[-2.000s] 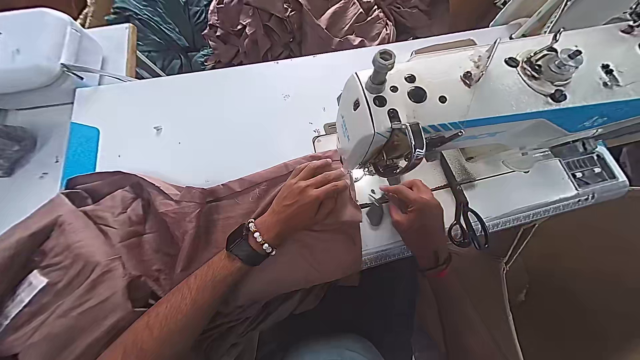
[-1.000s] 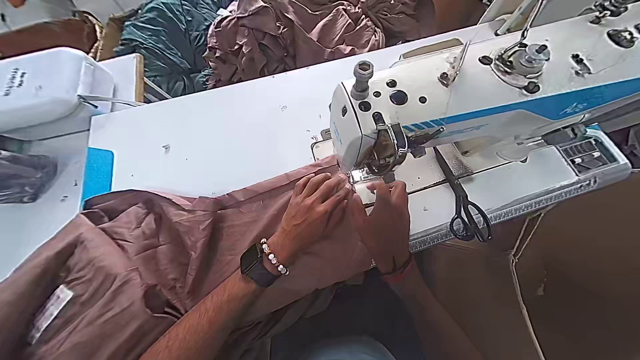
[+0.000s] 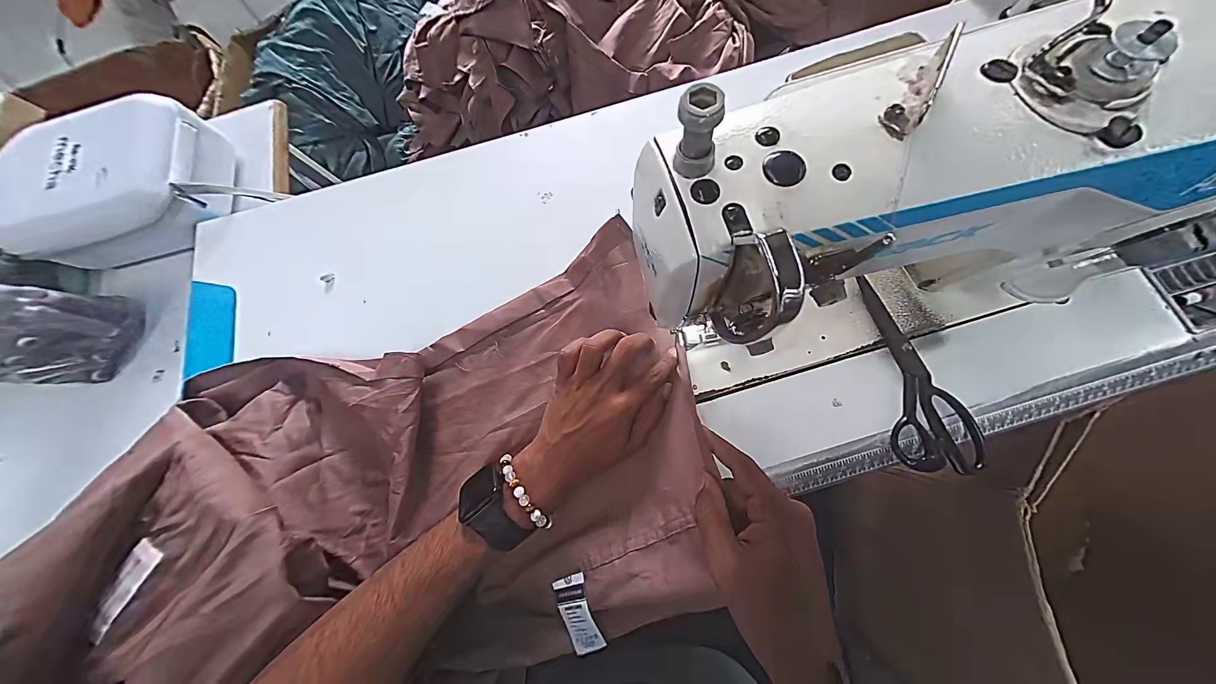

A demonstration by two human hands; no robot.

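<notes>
A dusty-pink fabric garment (image 3: 494,380) lies over the white table and hangs toward my lap, its edge running under the head of a white and blue industrial sewing machine (image 3: 674,228). My left hand (image 3: 603,399), with a black watch and a beaded bracelet at the wrist, presses on the cloth with bent fingers just left of the presser foot (image 3: 698,334). Nearer to me, my right hand (image 3: 760,532) holds the cloth's right edge between thumb and fingers. A small label (image 3: 579,613) bearing writing lies on the lower part of the cloth.
Black-handled scissors (image 3: 921,399) lie on the machine bed, right of the needle area, handles over the table's front edge. A measuring tape (image 3: 1045,406) runs along that edge. Piles of pink (image 3: 579,66) and dark green cloth (image 3: 332,81) lie behind the table. A white plastic case (image 3: 104,180) stands at left.
My right hand has moved from beside the presser foot toward me, onto the cloth's right edge. More cloth now lies up along the machine head's left side, and the small label has come into sight.
</notes>
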